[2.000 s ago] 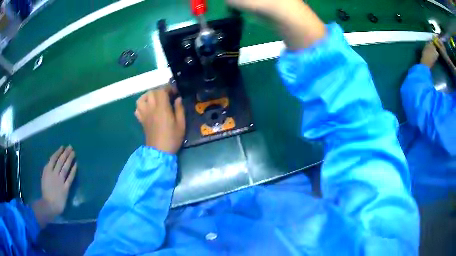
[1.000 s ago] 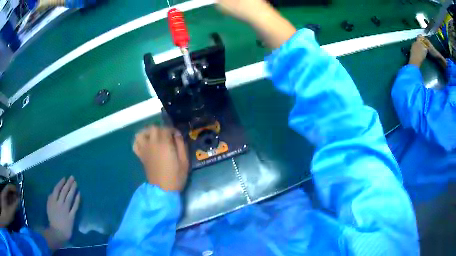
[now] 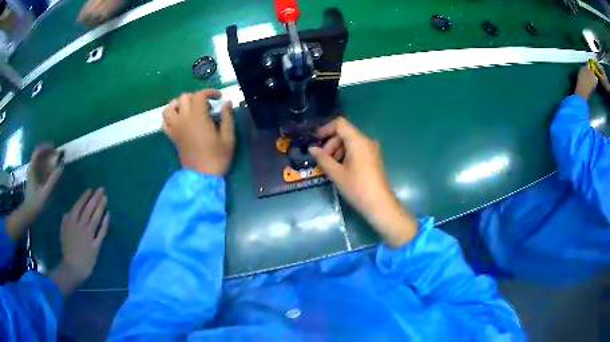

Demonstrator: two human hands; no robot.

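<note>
The black press fixture [image 3: 267, 163] stands on the green work surface in front of me. Its red lever [image 3: 287, 9] is upright, above the metal plunger [image 3: 298, 93]. A round black part [image 3: 302, 155] is at the orange-brown nest [image 3: 294, 175]. My right hand [image 3: 351, 160] pinches the part's right edge with thumb and fingers, hiding some of the nest. My left hand [image 3: 200, 132] is left of the fixture, over the white strip, fingers curled and apart. I cannot tell if something small is under its fingers.
Round black parts lie on the green belt, one [image 3: 205, 67] left of the fixture and several [image 3: 441, 23] at right. Small pale pieces [image 3: 95, 55] lie at far left. Other people's hands are at left [image 3: 84, 230], upper left [image 3: 100, 9] and right [image 3: 586, 80].
My right hand has come down from beyond the top edge to a black part at the nest. My left hand has moved up beside the fixture. The view has shifted.
</note>
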